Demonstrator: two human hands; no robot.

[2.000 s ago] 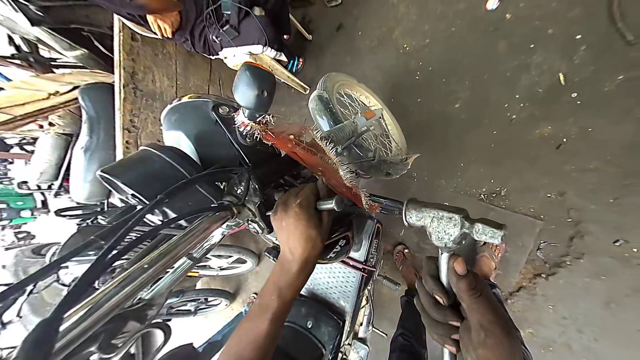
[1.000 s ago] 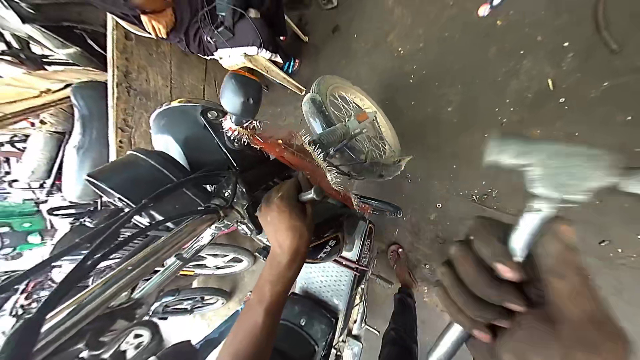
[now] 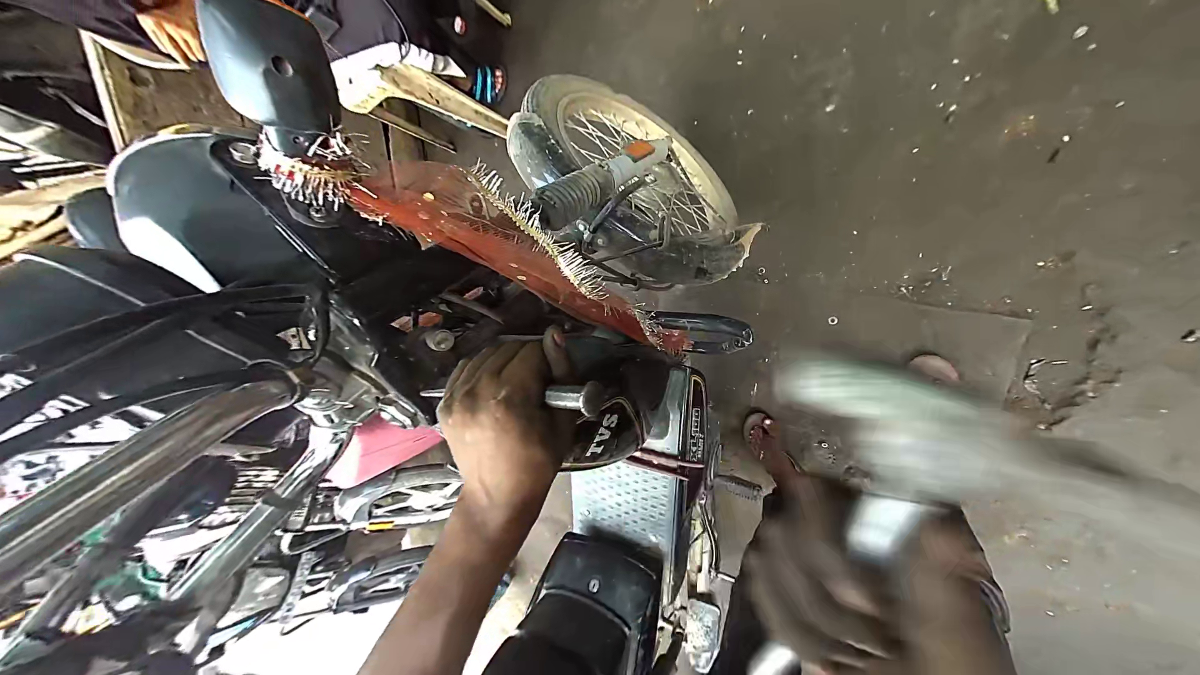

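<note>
My left hand (image 3: 506, 412) is closed around a metal rod or punch (image 3: 574, 398), whose rounded end sticks out to the right of the fingers, beside the dark tank of a moped (image 3: 609, 431). Blurred by motion, a hammer (image 3: 900, 422) is held by its metal handle in my right hand (image 3: 862, 572), with the head right of the rod and apart from it. Red netting with a tinsel edge (image 3: 506, 253) runs from a black mirror (image 3: 272, 70) across the moped's front. What the rod's other end touches is hidden.
The spoked front wheel (image 3: 637, 169) lies beyond the netting. Below my hands are a metal footboard (image 3: 623, 506) and a black seat (image 3: 581, 609). Long metal tubes (image 3: 141, 459) cross the left side, near other parked two-wheelers. A person sits at top left, a hand (image 3: 169, 28) showing.
My right hand and the hammer moved right, away from the rod, and are now back nearer to it. My left hand has kept hold of the rod.
</note>
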